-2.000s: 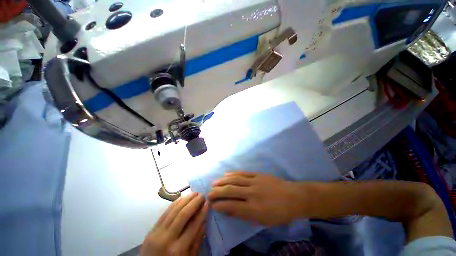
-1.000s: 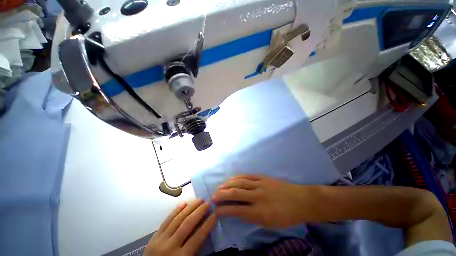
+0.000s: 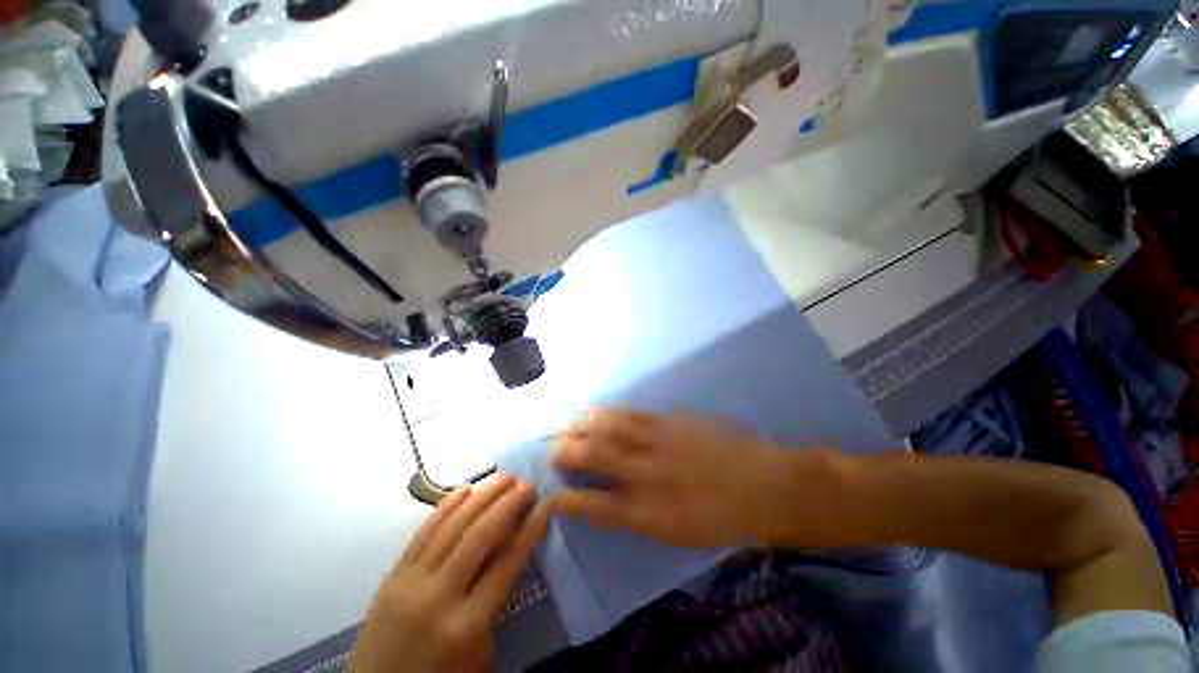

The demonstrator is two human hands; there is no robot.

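Note:
A light blue garment panel (image 3: pixel 750 355) lies on the white sewing bed, its far part beside the brightly lit needle area (image 3: pixel 493 322) of the sewing machine (image 3: pixel 579 145). My left hand (image 3: pixel 454 559) lies with its fingers together on the panel's left edge, near the table front. My right hand (image 3: pixel 671 480) is on top of the panel just right of it, fingers bent and somewhat blurred. The fingertips of both hands are close together at a seam line. Whether the fingers pinch the cloth is hard to tell. The presser foot is lost in glare.
A light blue panel stack (image 3: pixel 66 447) lies at the left. Pale cloth (image 3: pixel 40 105) is heaped at the far left. A grey ruler edge (image 3: pixel 934 342) runs along the table front. A blue basket (image 3: pixel 1104 447) and red material (image 3: pixel 1168 302) are at the right.
The panel has moved toward the needle since the first frame, and its near end has drawn up from the lap. My right hand has shifted slightly up toward the needle. The view has shifted a little.

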